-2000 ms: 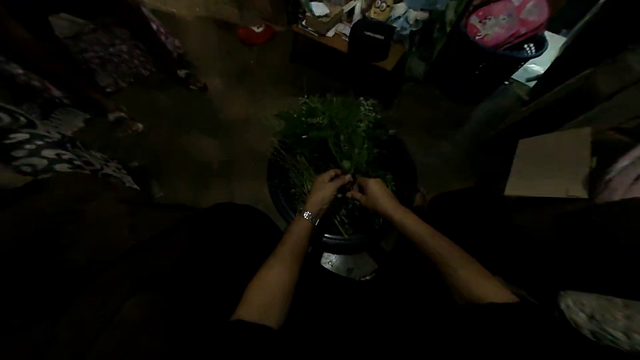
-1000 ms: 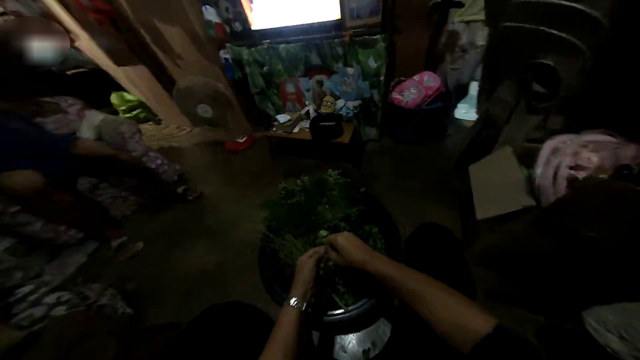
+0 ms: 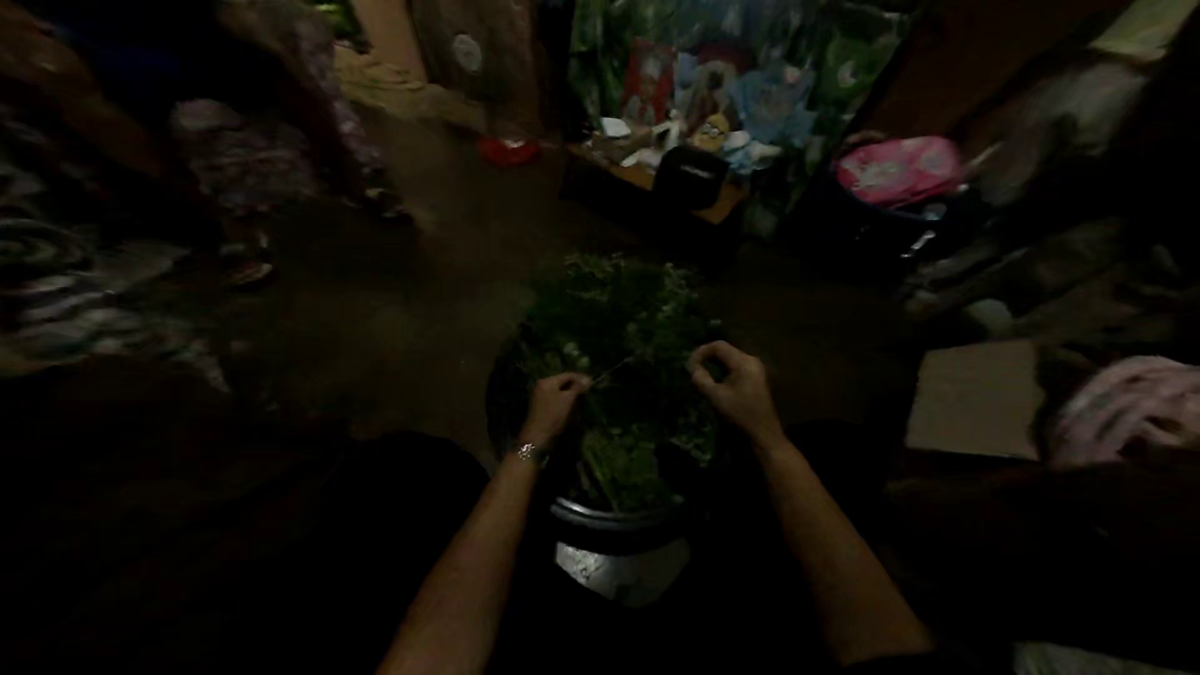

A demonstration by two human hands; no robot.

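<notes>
Leafy green plants with thin stems and small pale flower heads (image 3: 623, 309) fill a dark round tub (image 3: 619, 516) in front of me. My left hand (image 3: 560, 398) is over the left side of the tub, its thumb and fingers pinched on a thin plant stem (image 3: 614, 367) that points up to the right. My right hand (image 3: 736, 380) is raised over the tub's right side, thumb and forefinger curled near each other. Whether something small is between them is too dark to tell. A pale object (image 3: 623, 567) shows below the tub's near rim.
A low table (image 3: 722, 208) with a black box and small items stands ahead. A pink bag (image 3: 900, 171) tops a dark bin at right, a cardboard piece (image 3: 975, 398) nearer. A red object (image 3: 509, 150) lies on the floor. A seated person's legs (image 3: 328, 122) are at left.
My hands were together over the plants and are now apart, the right one moved off to the right. The view has swung up and back down.
</notes>
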